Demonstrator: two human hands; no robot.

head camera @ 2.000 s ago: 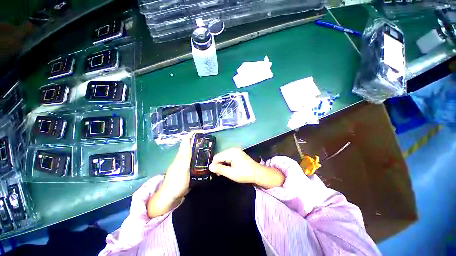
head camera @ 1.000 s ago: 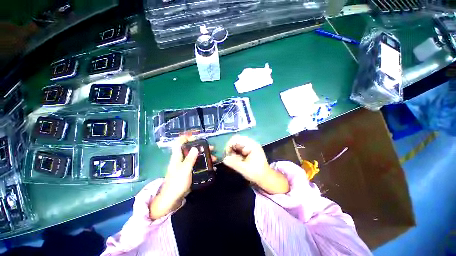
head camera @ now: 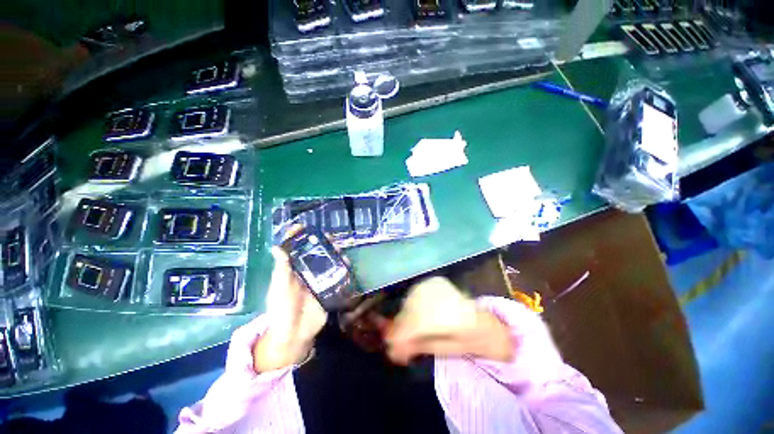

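Observation:
My left hand (head camera: 291, 318) holds a black palm-sized phone unit (head camera: 321, 268), tilted, with a pale rectangular outline around its window. My right hand (head camera: 437, 320) is blurred, to the right of the unit and apart from it; whether it holds anything cannot be told. A clear pack of dark squarish pieces (head camera: 361, 218) lies on the green bench just beyond the unit. A clear blister tray (head camera: 144, 254) at left holds several similar black units, one per pocket.
A white bottle with open cap (head camera: 366, 127) stands before stacked blister trays (head camera: 407, 63). Wipes (head camera: 509, 191) and a blue pen (head camera: 570, 93) lie right of it. A wrapped pack (head camera: 641, 148) sits at the bench edge, above an open carton (head camera: 628, 314) with an orange piece inside.
The view has shifted, showing more of the tray stack. The unit has tilted to the left in my left hand. My right hand has moved lower and blurred.

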